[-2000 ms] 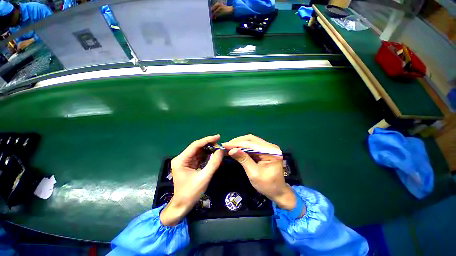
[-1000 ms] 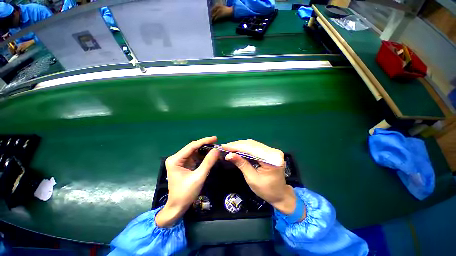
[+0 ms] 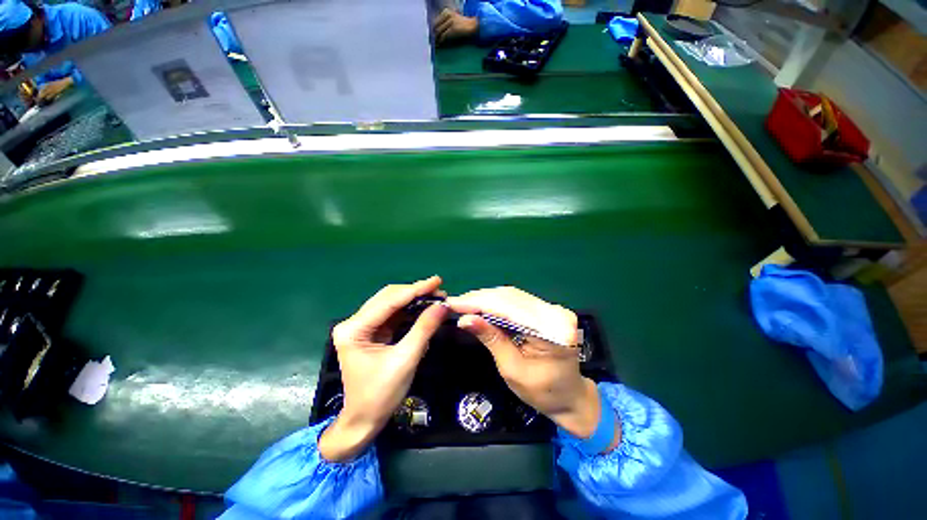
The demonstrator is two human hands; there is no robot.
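Note:
My left hand (image 3: 381, 350) holds a small dark round unit (image 3: 425, 302) between thumb and fingers; the fingers hide most of it. My right hand (image 3: 529, 350) holds a slim hand tool (image 3: 503, 325), its tip end at the unit. Both hands are above a black pocket tray (image 3: 457, 442). A shiny white and gold round unit (image 3: 475, 411) lies in a front pocket, with another unit (image 3: 413, 414) to its left. A blue band (image 3: 607, 425) is round my right wrist. The hands hide much of the tray's back row.
Another black tray (image 3: 36, 295) and a white scrap (image 3: 93, 379) lie at the left. A crumpled blue cloth (image 3: 821, 327) is at the right. A red basket (image 3: 816, 127) stands on the right shelf. Beyond the grey divider (image 3: 341, 66), a person's hand (image 3: 454, 25) is near another black tray (image 3: 526, 51).
My left hand has shifted slightly left and the tool's shaft has changed angle, sloping down more to the right. Both hands keep their holds. The hand across the bench has moved slightly.

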